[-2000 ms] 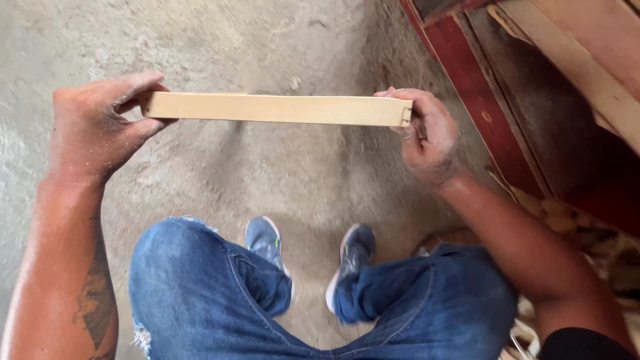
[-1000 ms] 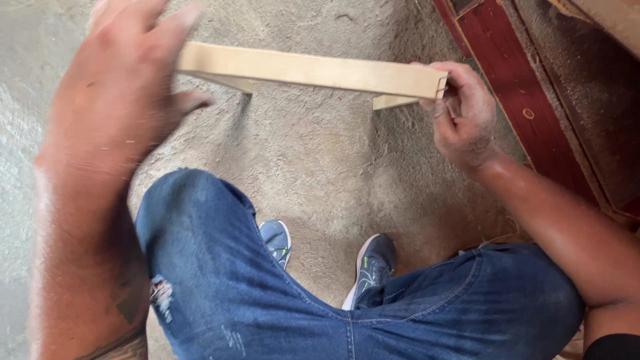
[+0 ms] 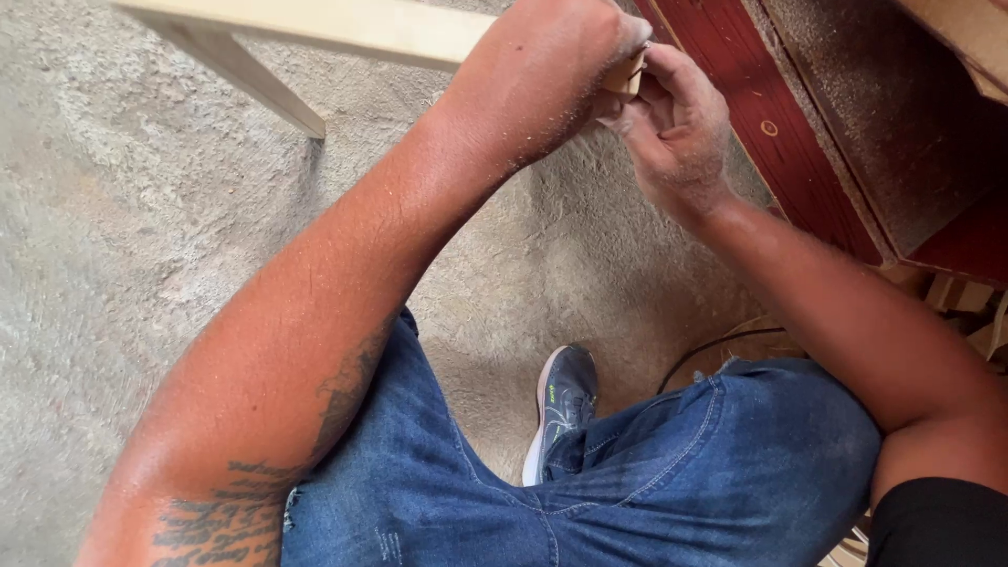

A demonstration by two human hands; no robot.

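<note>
A pale wooden frame piece (image 3: 346, 27) runs across the top, with a narrower wooden leg (image 3: 252, 83) slanting down from its left part toward the floor. My left hand (image 3: 543, 71) has reached across to the right end of the piece and is closed on it, palm down. At that same end, my right hand (image 3: 681, 118) has its thumb and fingers around the corner. A small part of the wooden end with a dark slit shows between both hands. The fingertips of my left hand are partly hidden, and so is most of the joint.
Dusty red wooden panels (image 3: 768, 118) stand at the upper right, beside brown boards (image 3: 961, 39). A dark cable (image 3: 724, 340) and wood scraps lie at the right by my knee. My shoe (image 3: 565, 402) rests on the rough concrete floor (image 3: 488, 315).
Two seconds ago my left hand held the left end of the wooden piece; it has let go and crossed over to the right end. My right hand has stayed at that end.
</note>
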